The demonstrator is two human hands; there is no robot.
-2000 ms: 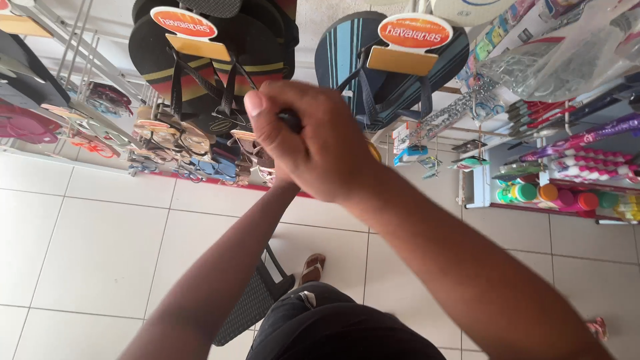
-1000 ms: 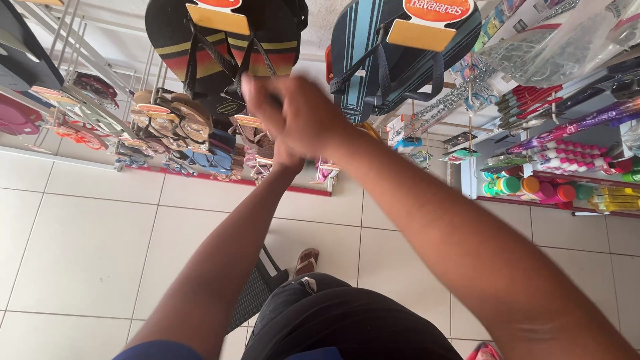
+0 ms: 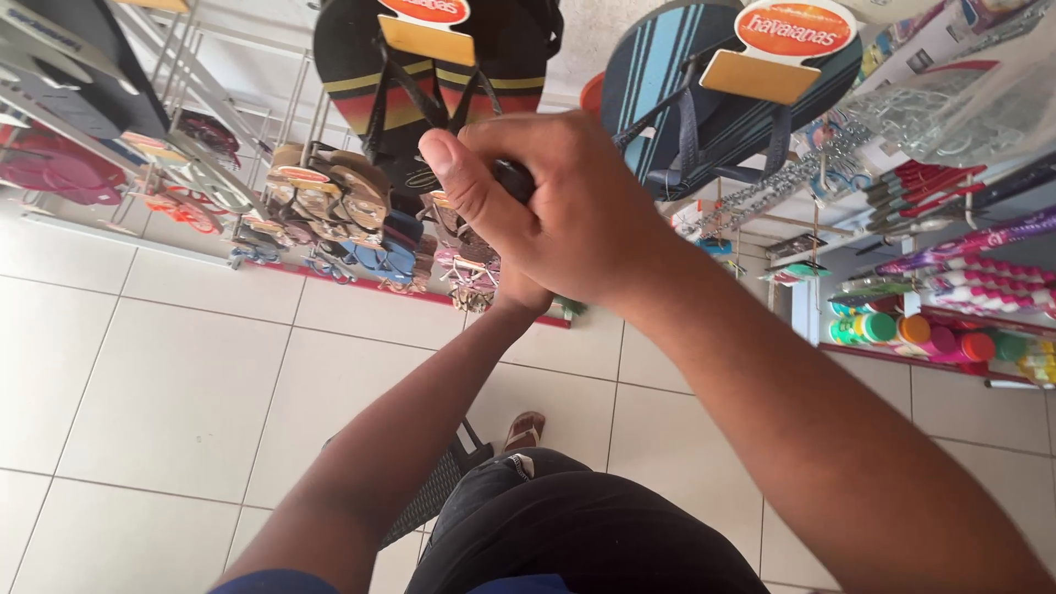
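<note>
My right hand (image 3: 553, 206) is closed around a dark, rounded object (image 3: 513, 180), perhaps a handle end; only its tip shows between thumb and fingers. Below and behind it is my left hand (image 3: 521, 289), mostly covered by the right, so its fingers and anything in them are hidden. Just beyond my hands hang black flip-flops (image 3: 396, 91) with yellow and red stripes. A navy pair of flip-flops (image 3: 660, 91) with light blue stripes hangs to their right. Both pairs carry Havaianas tags.
Wire racks with more sandals (image 3: 330, 194) stand at the left. On the right, shelves hold bottles with coloured caps (image 3: 879, 327) and packaged goods. A dark woven chair (image 3: 429, 495) is beside my legs on the tiled floor (image 3: 190, 388). One sandalled foot (image 3: 525, 431) shows.
My hands stay together in front of the flip-flops, the right one still closed on the dark object. The view has shifted slightly.
</note>
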